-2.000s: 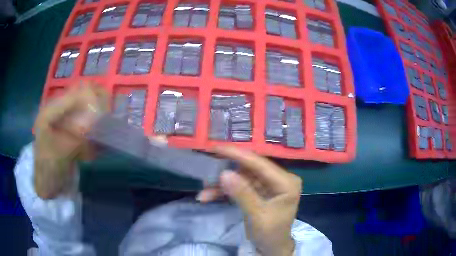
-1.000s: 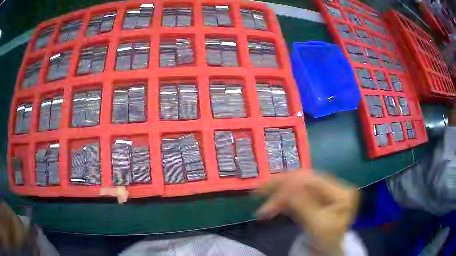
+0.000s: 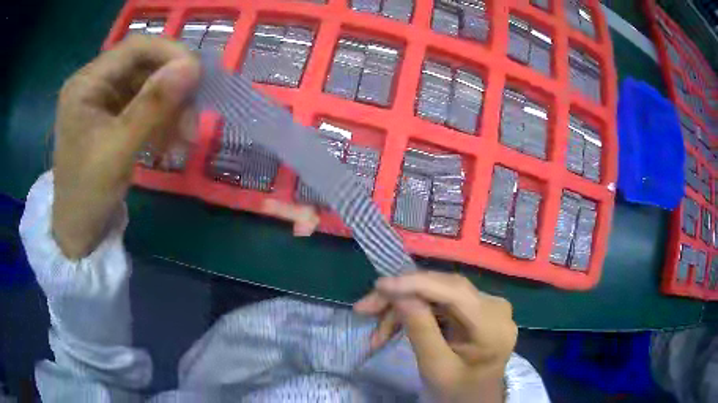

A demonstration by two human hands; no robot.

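A long grey strip (image 3: 311, 161) with fine ribbed lines is stretched diagonally in the air over the near part of a red-orange compartment tray (image 3: 504, 275). My left hand (image 3: 118, 118) pinches its upper left end between thumb and fingers. My right hand (image 3: 445, 323) pinches its lower right end near the bench edge. The fingertips hide both ends of the strip. The tray pockets hold grey ribbed bundles (image 3: 360, 71), mostly two side by side. The strip covers parts of some near pockets.
A blue bin (image 3: 652, 149) stands right of the tray. Another red-orange tray (image 3: 674, 268) is at the far right. A beige tab (image 3: 293, 214) sits on the near tray edge. The dark green bench (image 3: 212, 248) ends just above my lap.
One second ago my left hand was at the lower left edge and my right hand was blurred at the near tray edge. Now both hold the strip stretched. The view has shifted.
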